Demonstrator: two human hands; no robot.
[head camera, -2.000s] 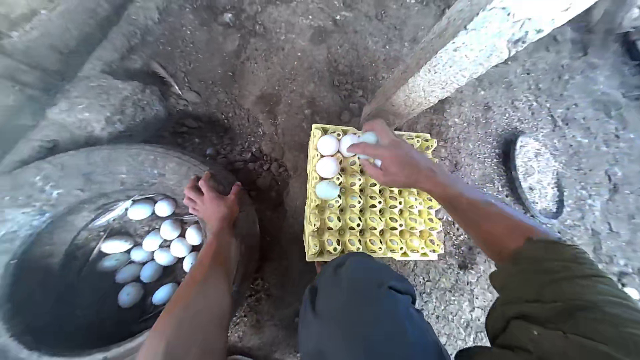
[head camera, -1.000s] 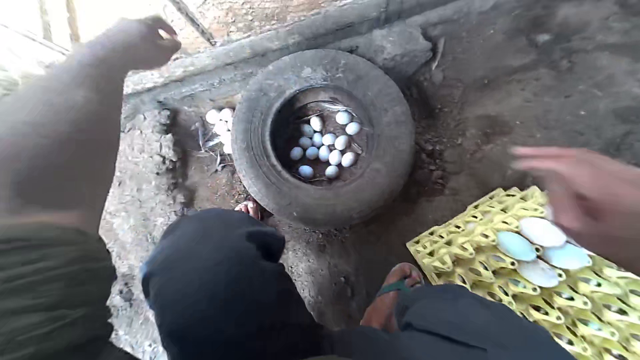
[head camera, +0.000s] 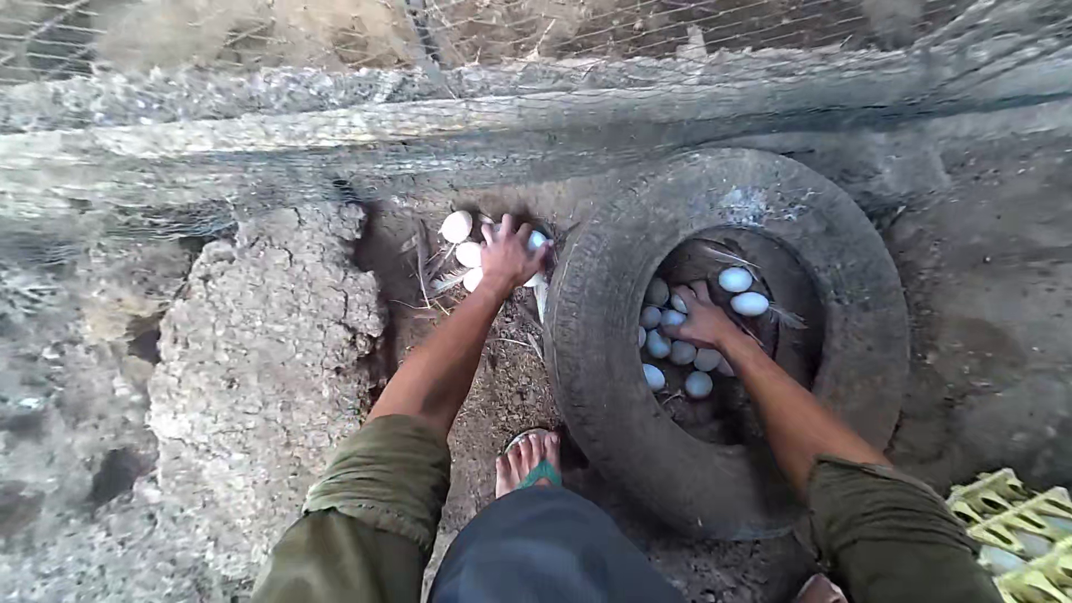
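Down inside an old tire (head camera: 595, 352), my right hand (head camera: 703, 316) rests on a cluster of pale eggs (head camera: 657, 343), fingers spread over them. Two more eggs (head camera: 749, 303) lie to the right of that hand. My left hand (head camera: 509, 253) reaches over a second group of white eggs (head camera: 456, 226) on the ground left of the tire, with its fingers apart and touching or just above them. Whether either hand grips an egg is hidden by the fingers. A yellow egg tray (head camera: 1017, 519) holding some eggs shows at the lower right.
Wire netting (head camera: 519, 33) and a concrete ledge (head camera: 276, 126) run across the top. A rough, cracked slab (head camera: 268, 335) lies to the left. Feathers (head camera: 450, 280) and straw are around the ground eggs. My sandaled foot (head camera: 529, 462) stands beside the tire.
My right hand has moved from beside the tray into the tire. My left hand, raised at the upper left one second ago, is down at the ground eggs. The view has shifted strongly.
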